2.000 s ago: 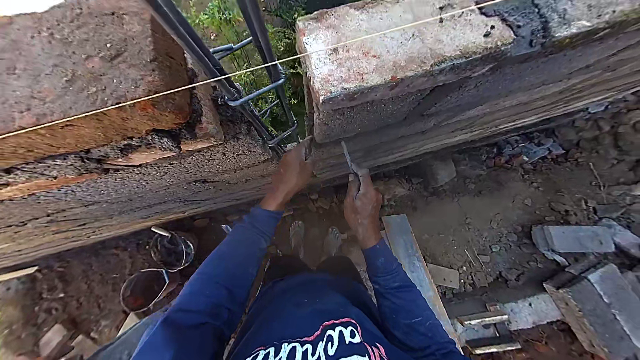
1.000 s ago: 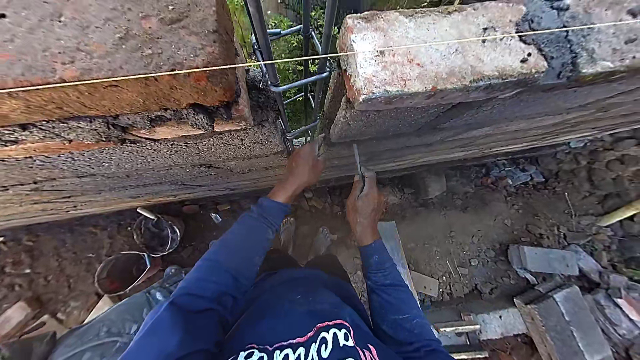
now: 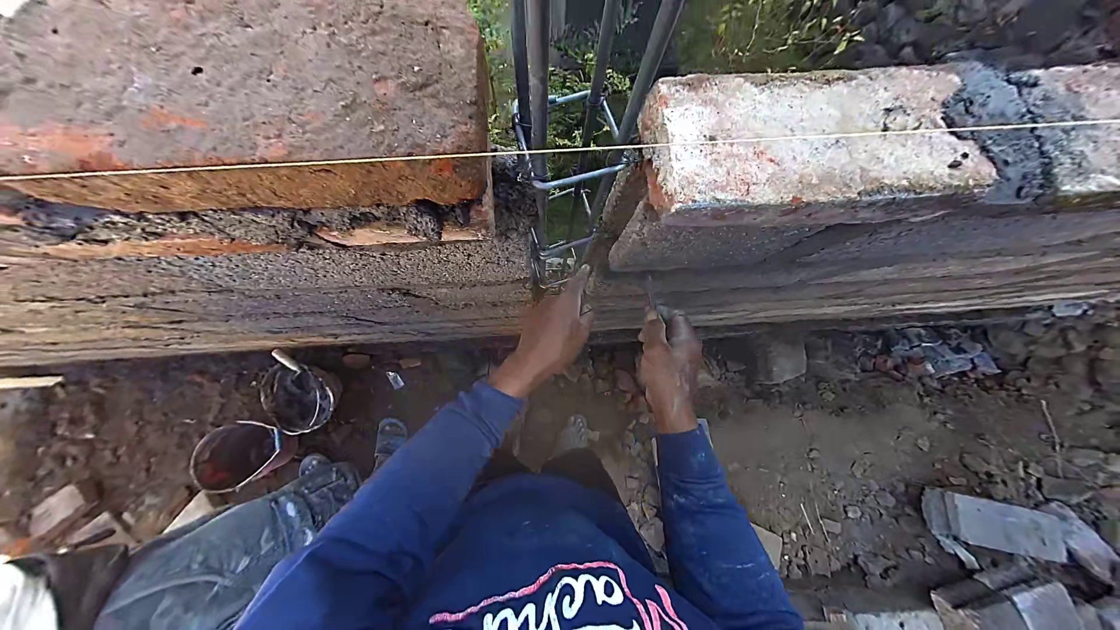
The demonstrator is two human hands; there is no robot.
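My left hand (image 3: 551, 337) is at the wall face, below a steel rebar cage (image 3: 573, 184) standing in the gap between two brick wall sections. Its fingers are curled near the lower edge of the gap; whether they hold something is unclear. My right hand (image 3: 672, 363), slightly blurred, grips a thin tool (image 3: 650, 293) whose narrow end points up at the wall, just right of the gap. To the right lies a pale, mortar-stained brick (image 3: 805, 144); larger reddish brickwork (image 3: 236, 87) is on the left. A taut string line (image 3: 350, 161) crosses above both hands.
Two buckets (image 3: 234, 457) stand on the dirt at lower left, the upper one (image 3: 299, 398) with a handle sticking out. Another person's jeans-clad leg (image 3: 219, 542) is close on my left. Broken bricks and slabs (image 3: 1006, 525) lie at lower right, with rubble along the wall foot.
The view has shifted, showing more of the other person's leg at lower left. Both hands remain near the gap, the right still with the thin tool.
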